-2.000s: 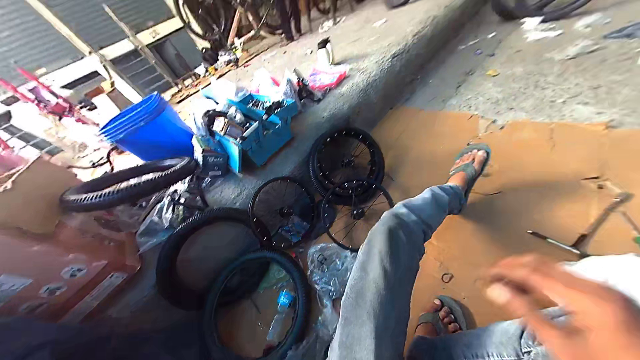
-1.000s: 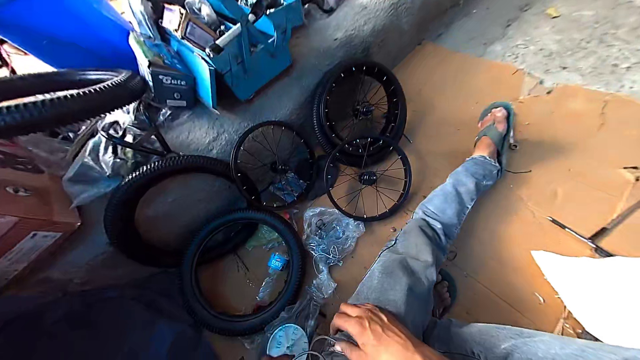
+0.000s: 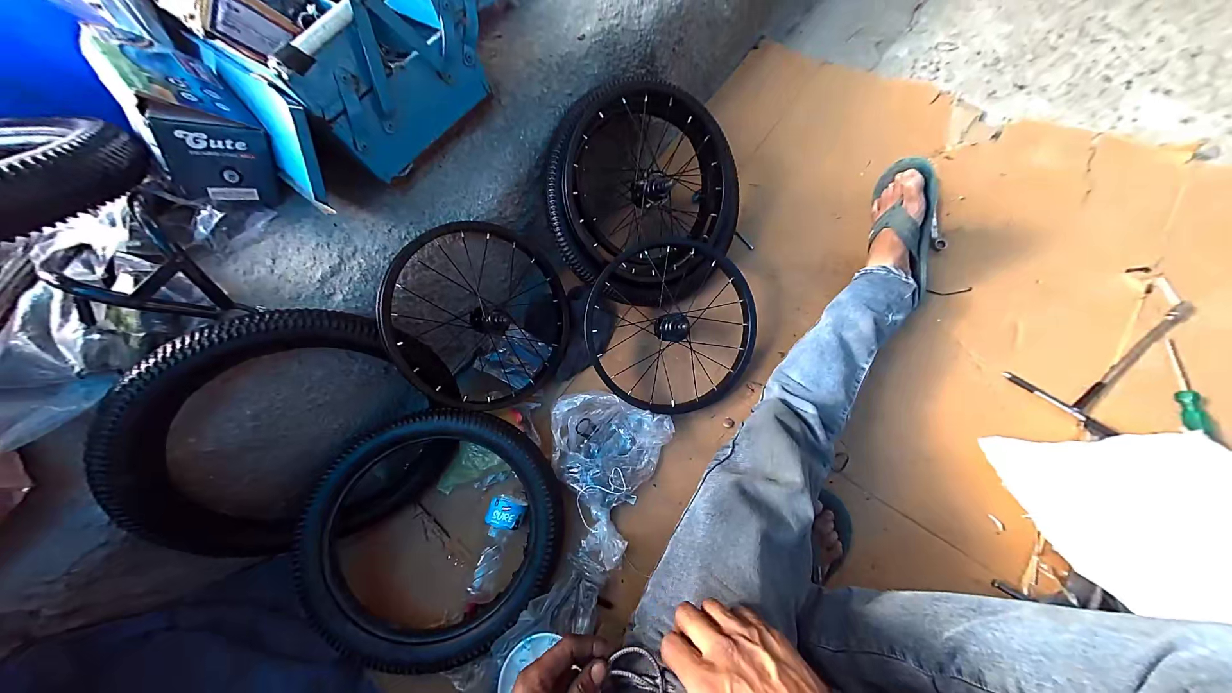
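Note:
My right hand (image 3: 736,650) rests at the bottom edge against the grey jeans (image 3: 741,520), fingers curled beside a looped grey cord (image 3: 635,664). Left of it, my left hand (image 3: 568,664) has its fingertips at the same cord; whether either hand grips it is hard to tell. A round white and light-blue object (image 3: 525,659) is partly hidden behind my left hand. Further up lie two spoked bicycle wheels, one left (image 3: 553,318) and one right (image 3: 746,327), near a wheel with a tyre (image 3: 555,183). Two loose tyres overlap at the left, a knobbly one (image 3: 106,452) and a smaller one (image 3: 549,520).
A blue metal toolbox (image 3: 414,125) and a small printed box (image 3: 217,159) stand at the upper left. Clear plastic bags (image 3: 606,443) and a plastic bottle (image 3: 491,558) lie between wheels and tyres. A green-handled screwdriver (image 3: 1193,409) and a metal tool (image 3: 1059,404) rest on the cardboard (image 3: 1011,337).
Two seconds ago one hand was raised at the right; now both hands are low beside the legs, at the cord. The view has shifted down toward the wheels and tyres.

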